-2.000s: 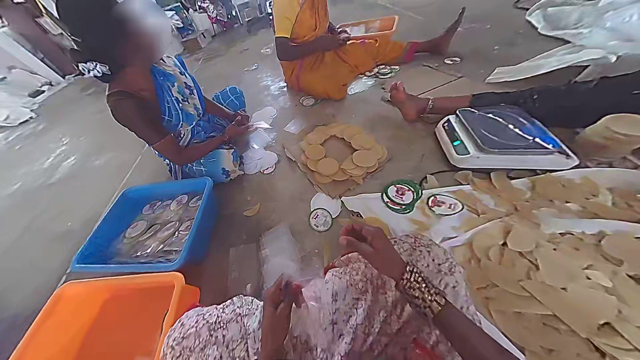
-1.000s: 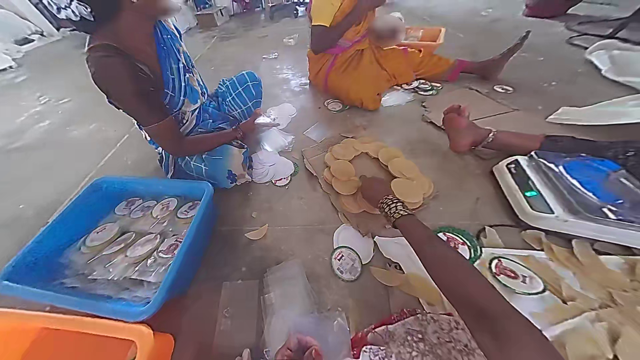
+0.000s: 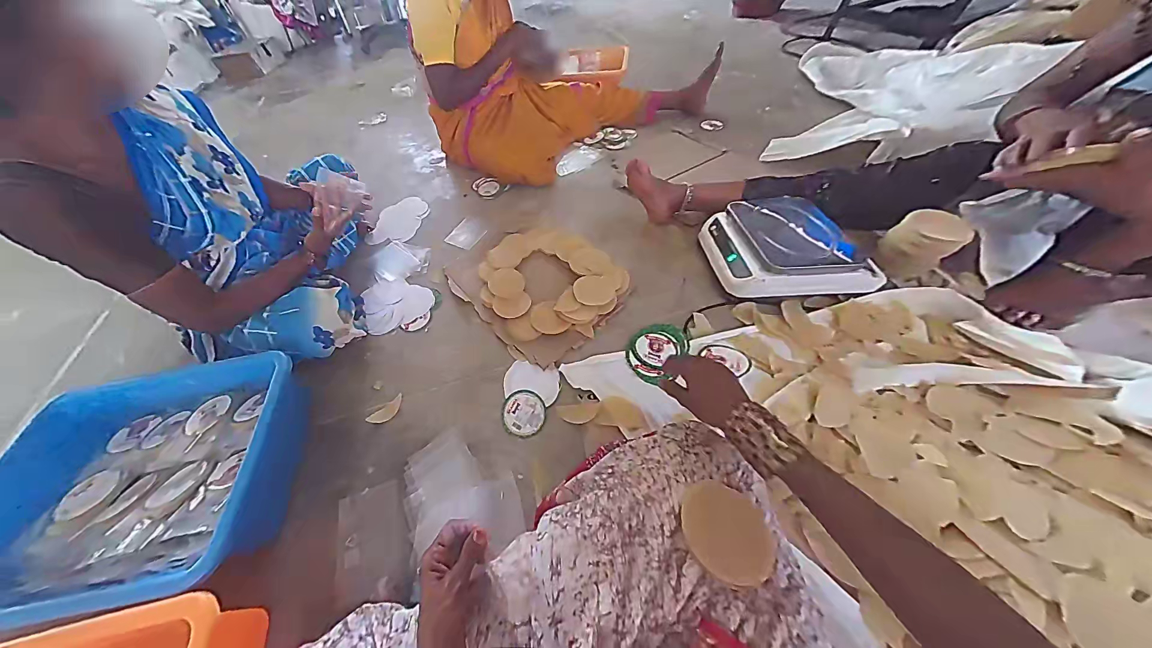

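My right hand (image 3: 711, 389) reaches to the green-edged round labels (image 3: 655, 351) on the white cloth, its fingers touching their lower edge. My left hand (image 3: 453, 562) is at the bottom by my lap, thumb against curled fingers, at the edge of clear plastic bags (image 3: 463, 486); whether it grips one is unclear. A flat tan disc (image 3: 727, 533) lies on my patterned garment. Ahead, more tan discs (image 3: 594, 290) form a ring on cardboard (image 3: 463, 286). Another round label (image 3: 524, 412) and a white paper disc (image 3: 538, 378) lie on the floor.
A blue tub (image 3: 290, 423) with packed discs and an orange tub (image 3: 238, 625) stand at left. A digital scale (image 3: 783, 283) stands at right, behind heaped tan discs (image 3: 972, 450) on cloth. Three people sit around, one at left, one ahead, one at right.
My right hand has moved from the ring of tan discs back to the green-edged labels. A tan disc now shows on my lap. The view has shifted.
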